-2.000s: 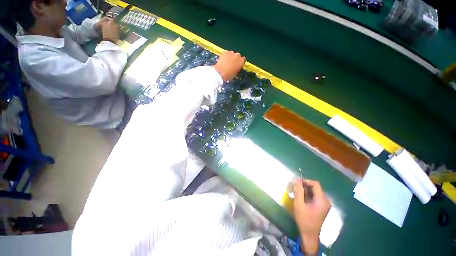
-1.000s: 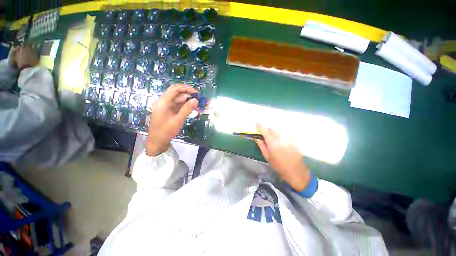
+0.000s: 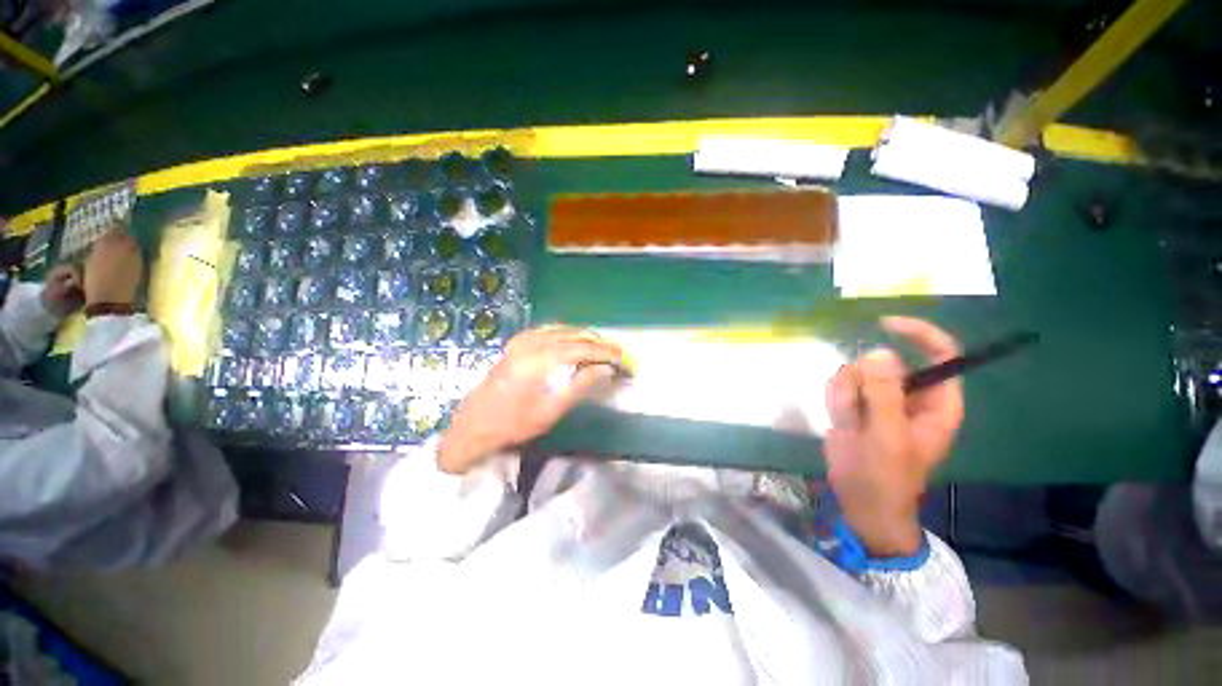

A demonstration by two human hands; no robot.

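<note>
My left hand (image 3: 543,385) is at the left end of the glaring white liner sheet (image 3: 724,382). Its fingertips are together with a small dark spot at them; whether it holds a module I cannot tell. My right hand (image 3: 891,422) is over the liner's right end, closed on dark, slim tweezers (image 3: 972,362) that point up to the right. The tweezers' tip is not clear. The clear blister tray (image 3: 355,288) left of my hands holds shiny round modules, blue-grey in most pockets and yellowish at the right side.
An amber stack (image 3: 690,221) lies beyond the liner, with a white sheet (image 3: 914,245) to its right. White rolls (image 3: 952,161) lie along the yellow tape. A white scrap (image 3: 469,219) is on the tray. A yellow sheet (image 3: 192,282) and another worker's hands (image 3: 107,272) are at left.
The view has turned. My left hand has moved from the tray's edge onto the liner's left end. My right hand has moved to the liner's right end, and the tweezers now point up right.
</note>
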